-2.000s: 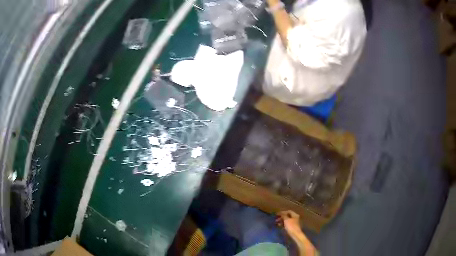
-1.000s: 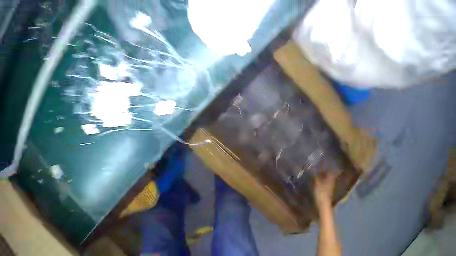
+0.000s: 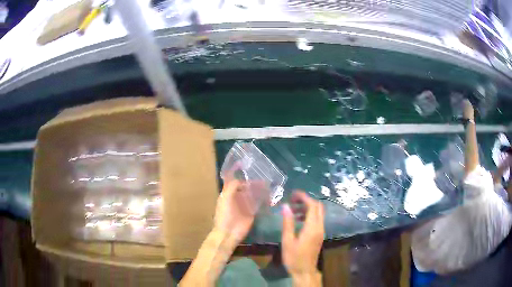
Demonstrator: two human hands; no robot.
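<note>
My left hand [image 3: 238,204] holds a clear plastic box [image 3: 257,171] above the near edge of the green belt. The box is tilted, and its rim and edges shine. My right hand [image 3: 302,224] is just to the right of the box, apart from it. Its fingers are curled and blurred, and I cannot tell whether it holds a small piece. A heap of white wired pieces [image 3: 351,191] lies on the belt to the right of my hands.
An open packing carton [image 3: 188,188] with clear boxes inside stands at left. A pale rail [image 3: 337,131] crosses the belt. A white cloth or bag [image 3: 421,188] lies right of the heap. A neighbouring worker [image 3: 471,230] reaches over the belt at right. Yellow-handled cutters [image 3: 90,21] lie on the upper shelf.
The view has swung from the low parts carton to the belt and packing carton. My hand has left the parts carton. Both hands are now raised at the belt, the left with a clear box.
</note>
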